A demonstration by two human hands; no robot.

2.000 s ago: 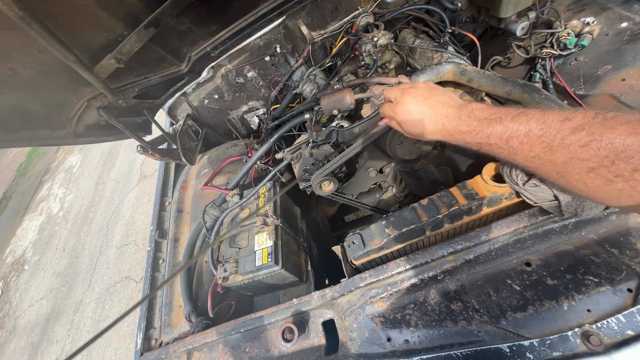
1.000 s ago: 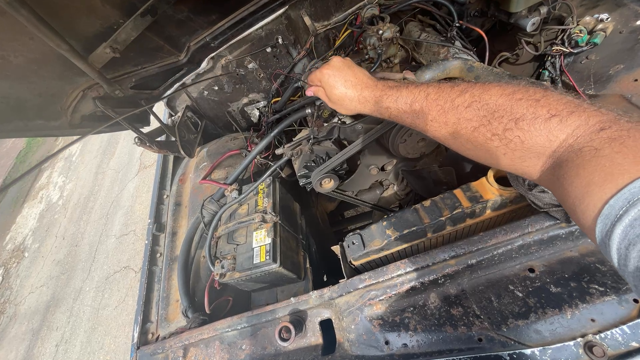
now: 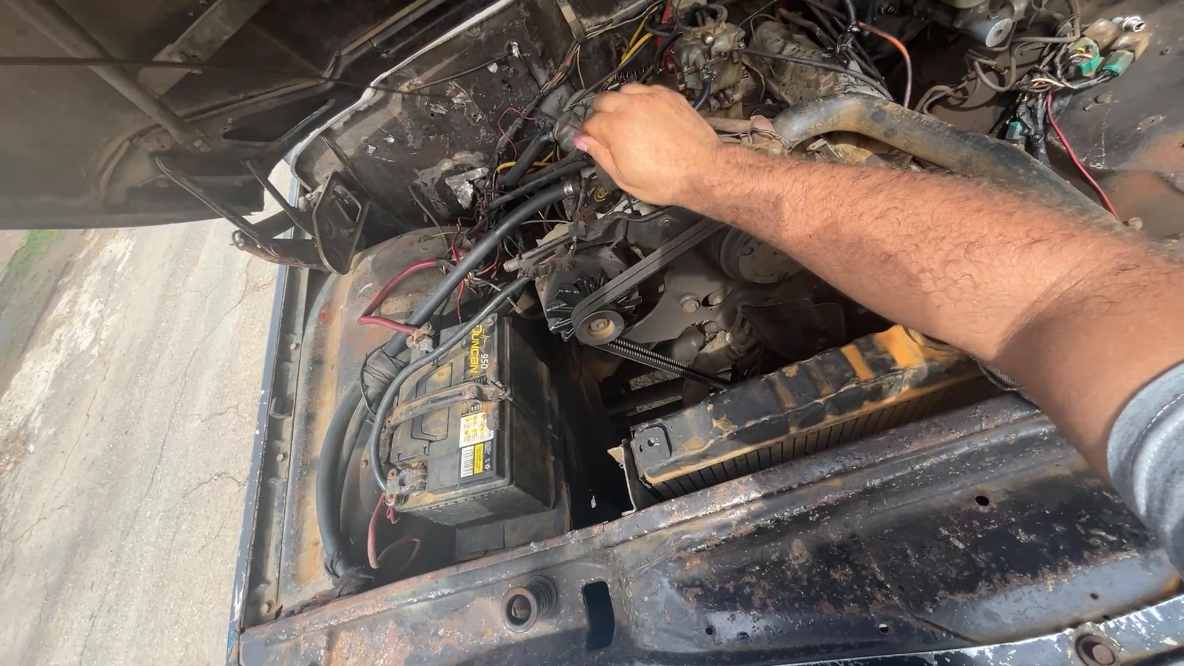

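My right hand (image 3: pixel 650 143) reaches in from the right, palm down, over the hoses and wiring beside the engine. Its fingers are curled and the thumb lies against a dusty, greyish cylindrical part (image 3: pixel 567 132); what is under the palm is hidden. Just below the hand are black hoses (image 3: pixel 518 217) and the alternator (image 3: pixel 578 296), whose pulley (image 3: pixel 599 326) carries a belt. A carburetor-like metal assembly (image 3: pixel 708 51) is above and to the right. Nearer me, a black battery (image 3: pixel 472 425) is held by a clamp bar. My left hand is out of view.
A rust-stained radiator (image 3: pixel 795 407) lies behind the front body panel (image 3: pixel 832 546). The raised hood (image 3: pixel 120 120) and its hinge bracket (image 3: pixel 338 222) are at the upper left. A thick hose (image 3: pixel 943 139) runs under my forearm. Loose wires (image 3: pixel 1078 166) hang at the right.
My right hand has moved left from the engine top near the thick hose to the wiring and hoses, then slightly back right and lower. The dusty cylindrical part seen earlier is now covered.
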